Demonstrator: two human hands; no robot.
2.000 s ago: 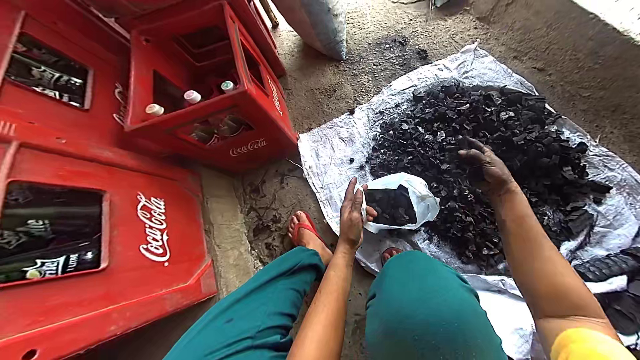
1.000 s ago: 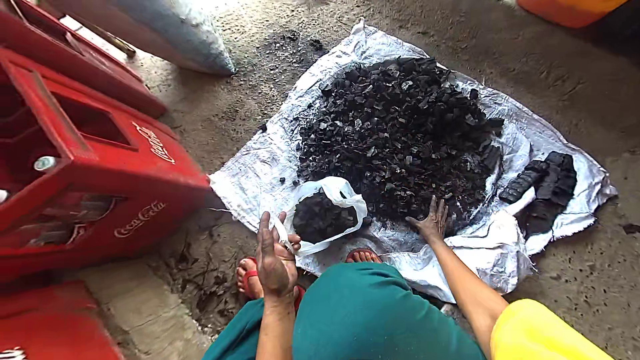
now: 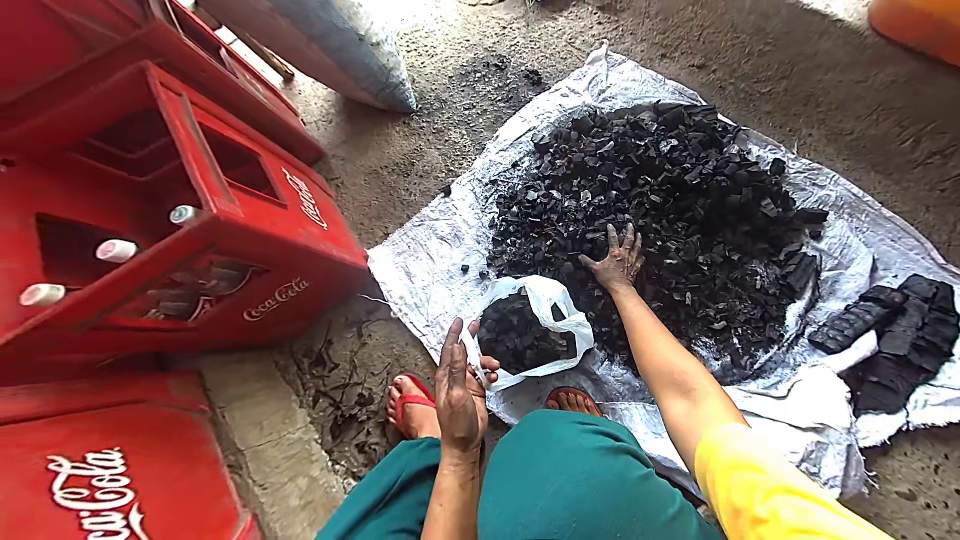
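A heap of broken black charcoal (image 3: 697,195) lies on a spread white woven sack (image 3: 442,262). My right hand (image 3: 619,262) rests on the near left part of the heap with its fingers spread, and no piece shows in its grip. Just left of it stands a white plastic bag (image 3: 566,322) with charcoal inside its round mouth. My left hand (image 3: 461,386) is at the bag's left rim, its fingers pinching the rim; the palm side is partly hidden.
Red Coca-Cola crates (image 3: 277,247) with capped bottles (image 3: 116,250) stand at the left. A filled sack (image 3: 352,52) leans at the top. Larger charcoal pieces (image 3: 911,337) lie at the sack's right edge. My feet in red flip-flops (image 3: 416,401) are just below the bag.
My right hand was raised over the heap two seconds ago, then came down at its near edge, and is now farther up on the charcoal. My left hand stays at the bag. The view has shifted.
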